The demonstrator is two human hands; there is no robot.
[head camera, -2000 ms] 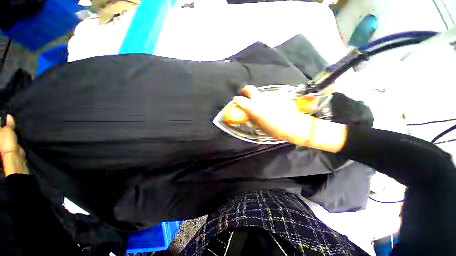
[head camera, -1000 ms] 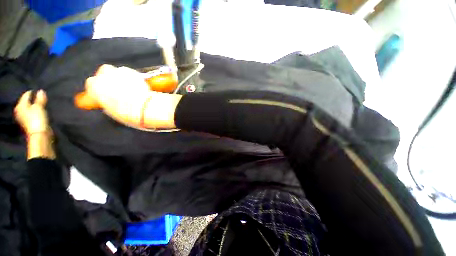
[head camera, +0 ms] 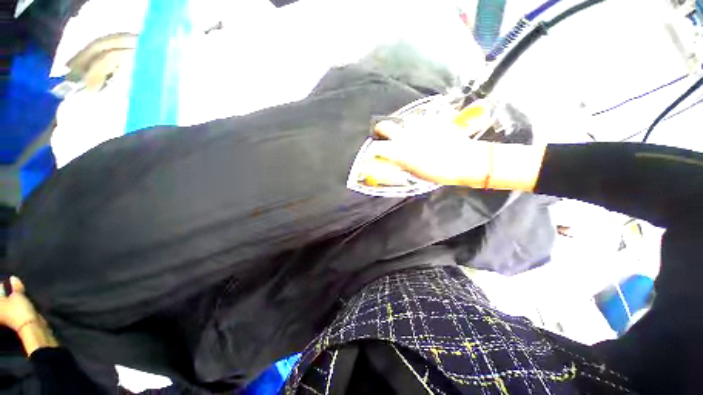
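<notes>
The black garment [head camera: 200,193] lies spread over the white padded board [head camera: 254,54], with folds along its near side. My right hand [head camera: 439,158] grips the orange handle of the steam iron [head camera: 368,185]. The iron rests on the right part of the garment, its pale-edged tip pointing left. My left hand [head camera: 17,308] is at the far left frame edge, at the garment's left end; its fingers are partly cut off and seem to hold the cloth edge.
A blue strip [head camera: 158,62] crosses the white surface at the far left. A dark hose [head camera: 512,54] rises from the iron towards the top right. Blue crates [head camera: 31,100] stand beyond the board at left. Cables and white cloth lie at right.
My right hand and the iron went left over the garment and are now back at its right part. My left hand is now lower, at the left frame edge.
</notes>
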